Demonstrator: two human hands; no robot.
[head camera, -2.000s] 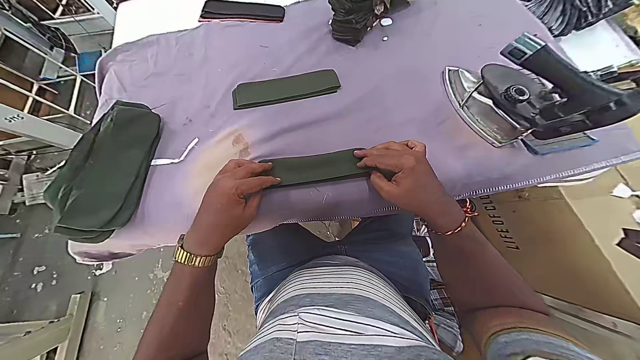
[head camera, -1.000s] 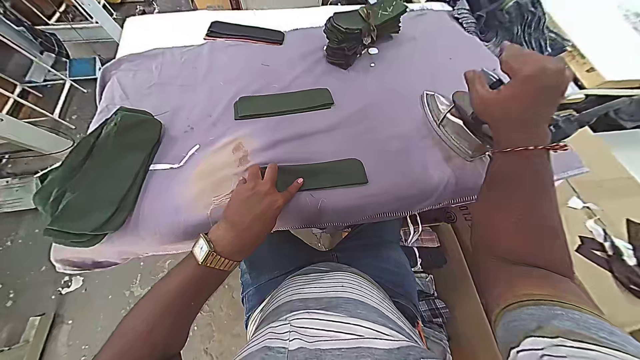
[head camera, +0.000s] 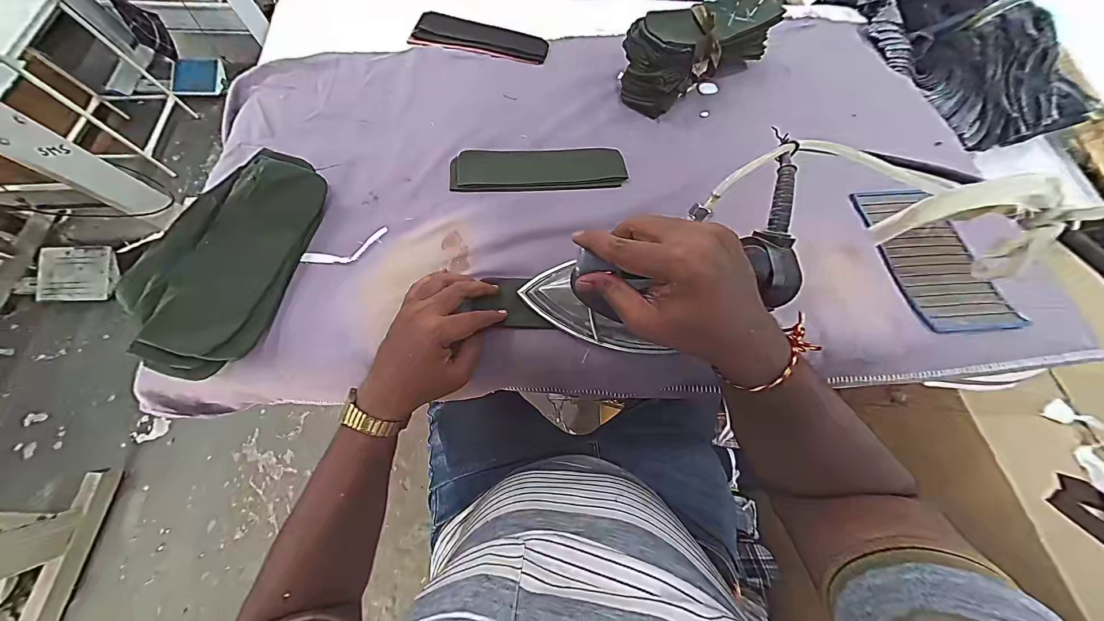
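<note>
My right hand (head camera: 681, 289) grips the handle of a steam iron (head camera: 561, 302), whose soleplate lies over the right part of a folded dark green fabric strip (head camera: 522, 315) near the table's front edge. On the strip's left end press the fingers of my left hand (head camera: 440, 332), just left of the iron's tip. Farther back lies a stack of folded green strips (head camera: 539, 169). Several larger dark green fabric pieces (head camera: 233, 267) are piled at the left edge.
A lilac cloth (head camera: 388, 112) covers the table. At the back are a black folded strip (head camera: 479, 37) and a tied bundle of dark green pieces (head camera: 681, 52). A striped iron rest pad (head camera: 940, 263) lies right, with the hose and cord nearby. Striped dark fabric (head camera: 992, 69) is heaped back right.
My right hand left the strip, took hold of the iron at the right and brought it left onto the strip. My left hand stays at the strip's left end.
</note>
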